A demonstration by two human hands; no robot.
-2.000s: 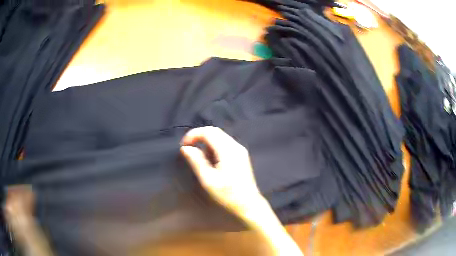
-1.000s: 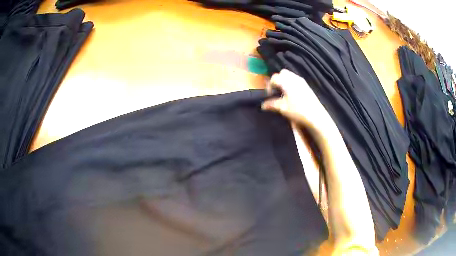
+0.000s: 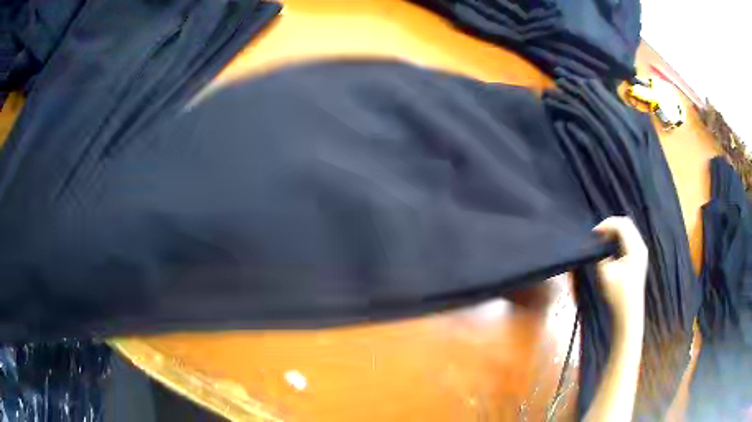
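A wide black garment (image 3: 330,189) is stretched from the left edge across the table, somewhat blurred. My right hand (image 3: 622,251) grips its near right corner beside the fanned stack. My left hand is not visible; the garment's left end runs out at the picture's left edge. No snips can be made out in my right hand.
A garment stack (image 3: 676,288) fans along the right. A black pile (image 3: 107,74) lies at upper left, folded layers (image 3: 569,29) at the far edge. A yellow-and-white item (image 3: 655,100) lies far right. Shiny dark plastic (image 3: 49,383) hangs lower left of the orange-brown table (image 3: 330,379).
My right hand has moved right and nearer to me with the garment corner, and the garment's near edge has lifted away to bare the table front. The view has shifted left.
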